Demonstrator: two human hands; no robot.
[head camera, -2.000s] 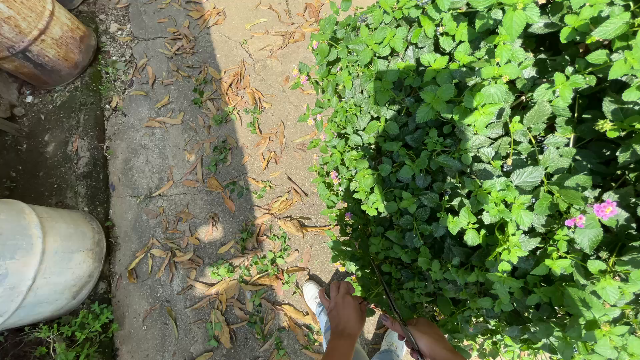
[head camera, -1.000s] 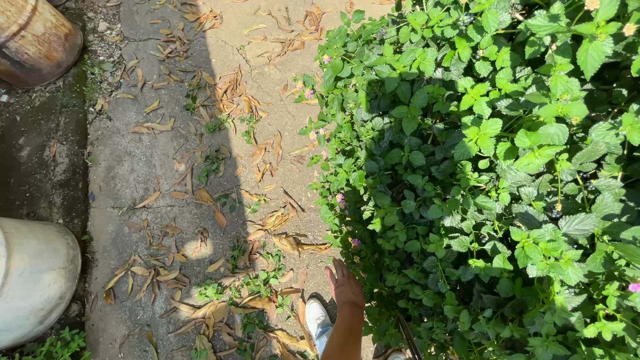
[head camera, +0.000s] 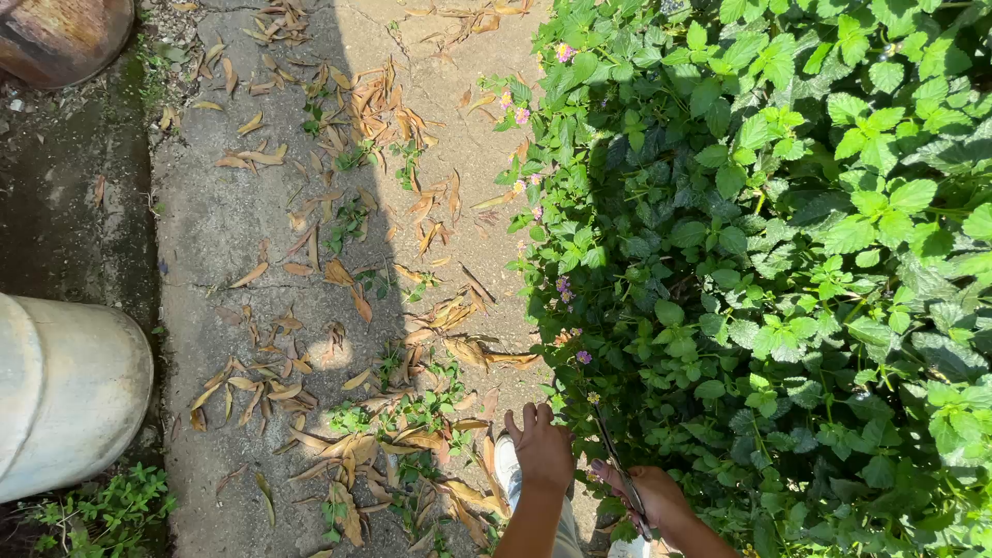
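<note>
My left hand (head camera: 542, 449) is at the bottom centre, beside the edge of a flowering lantana hedge (head camera: 697, 310). Its fingers are spread, with nothing seen in them. To its right, my right hand (head camera: 652, 496) grips a long, thin metal cutting tool (head camera: 620, 465), seemingly garden shears, whose narrow end points up along the hedge's leaves. Whether its blades are apart cannot be told. A small purple flower cluster (head camera: 583, 356) sits just above the tool's tip. Cut sprigs (head camera: 418, 411) lie among dry leaves on the path to the left.
A concrete path (head camera: 225, 310) strewn with dry brown leaves runs up the view. At the left stand a pale rounded container (head camera: 77, 395) and a rusty one (head camera: 62, 39), beside a low kerb edge. My white shoe (head camera: 505, 457) is under my left hand.
My right hand with the tool, mostly out of view one second ago, shows again at the hedge's edge. My left hand remains close to the hedge's lower left edge.
</note>
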